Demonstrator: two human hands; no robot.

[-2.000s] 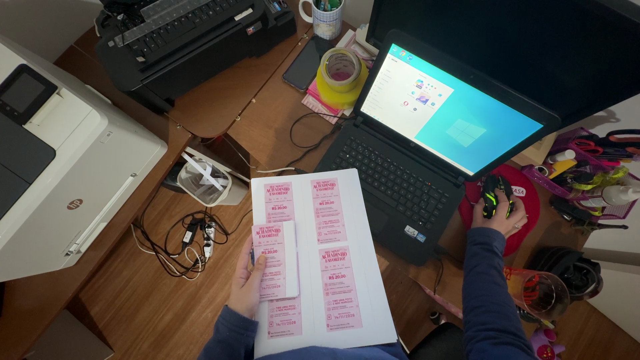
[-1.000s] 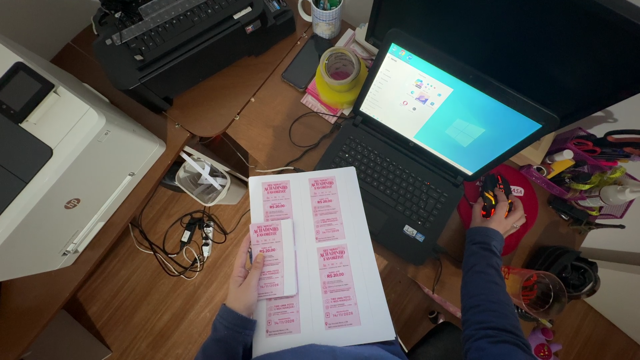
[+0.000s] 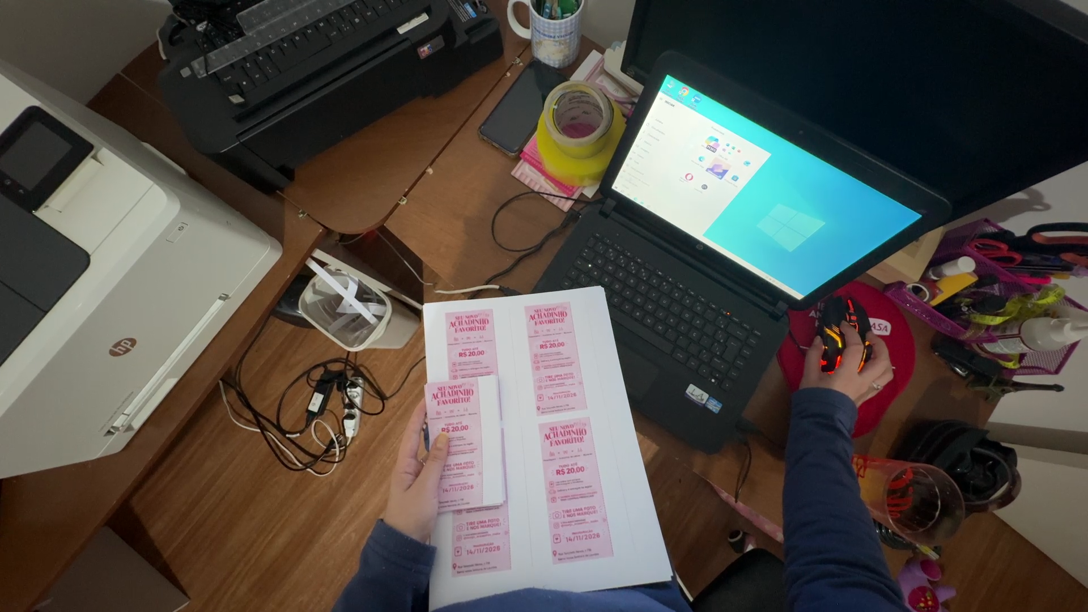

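My left hand (image 3: 418,476) pinches a small stack of cut pink-printed slips (image 3: 463,446), thumb on top. The stack lies over a white sheet (image 3: 629,510) printed with several pink flyers, which rests at my lap. My right hand (image 3: 857,361) rests on a black computer mouse (image 3: 841,336) with orange lights, on a red mouse pad (image 3: 897,357). Left of that hand is an open black laptop (image 3: 663,314); its screen shows a start menu over a blue desktop.
A white printer (image 3: 161,280) stands at left, a black printer (image 3: 340,93) behind. Tape rolls (image 3: 582,127), a phone (image 3: 520,106) and a mug (image 3: 557,34) stand beyond the laptop. A waste bin (image 3: 374,319) and cables (image 3: 297,416) are below. At right are a purple mesh organizer (image 3: 986,297) and a clear cup (image 3: 918,501).
The mouse's lights have gone from green to orange. Both hands stay in about the same places, the left with the slips and the right on the mouse.
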